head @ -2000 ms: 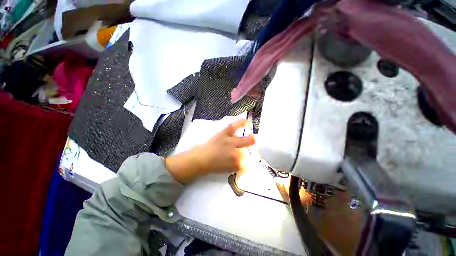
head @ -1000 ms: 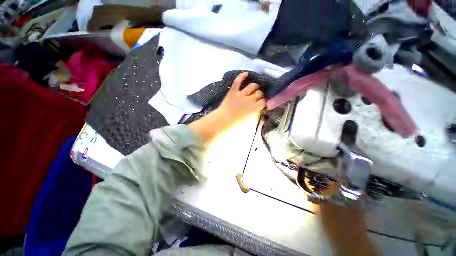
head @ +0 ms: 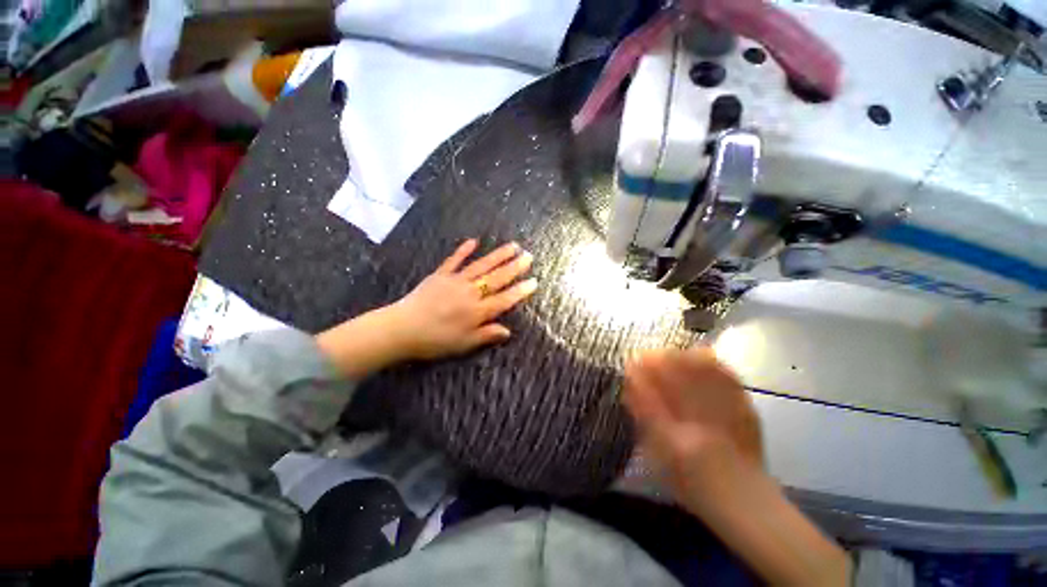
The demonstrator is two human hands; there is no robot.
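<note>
A dark tweed-like fabric piece (head: 505, 401) lies over the machine bed (head: 827, 441) and hangs past its front edge. My left hand (head: 459, 304), with a ring on one finger, lies flat on it with fingers apart. My right hand (head: 695, 419) is blurred at the fabric's right edge, in front of the foot; whether it grips the edge cannot be told. The white sewing machine (head: 838, 172) has a blue stripe and "JACK" lettering. Its lamp lights the fabric at the presser foot (head: 683, 281), which is partly hidden by a shiny metal part.
White-backed pieces (head: 431, 98) and more dark tweed (head: 281, 218) lie at the back left. A pink cloth strip (head: 769, 34) hangs over the machine head. Dark red cloth (head: 80, 367) hangs at far left. A thin tool (head: 990, 449) lies on the bed at right.
The dark fabric now covers the bed below the needle, where white surface showed. My left hand has moved down onto it. My right hand has come up from beneath the machine head. The view has shifted.
</note>
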